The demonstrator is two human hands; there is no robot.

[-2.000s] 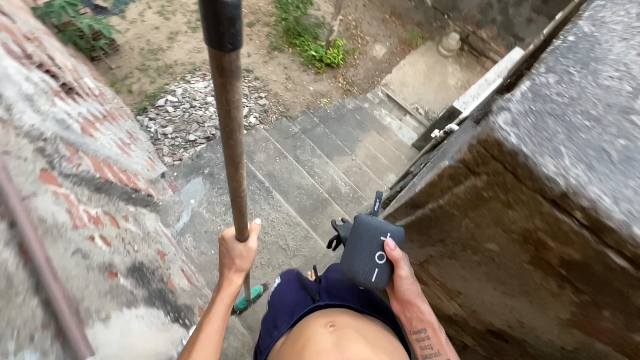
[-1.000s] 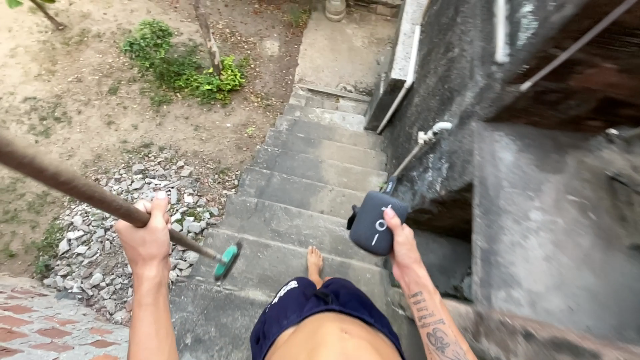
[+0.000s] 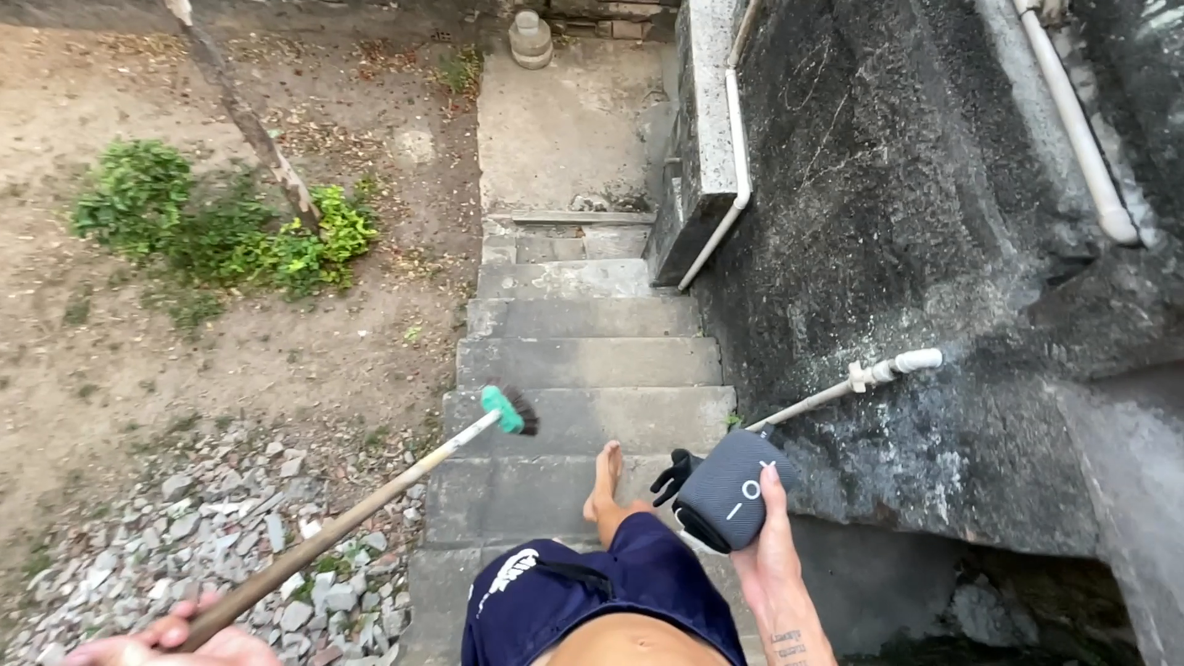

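My left hand (image 3: 190, 638), at the lower left edge, is closed around the wooden handle of a broom (image 3: 361, 511). The broom's green head with dark bristles (image 3: 509, 411) hangs over the concrete steps, ahead of my bare foot (image 3: 605, 476). My right hand (image 3: 772, 550) grips a grey fabric portable speaker (image 3: 736, 488) from its right side, thumb on the face with the button symbols. A black object with finger-like ends (image 3: 678, 474), which I cannot identify surely, shows just left of the speaker.
Concrete stairs (image 3: 592, 361) lead down to a landing (image 3: 573, 129) with a round concrete piece (image 3: 530, 41). Rubble (image 3: 213, 527) and a bush (image 3: 268, 236) lie left. On the right stands a dark wall (image 3: 860, 231) with a protruding pipe (image 3: 846, 384) and a recess below.
The broom head has swung out ahead over the steps, and my left hand has moved down to the lower left. The speaker stays in my right hand. The view has turned.
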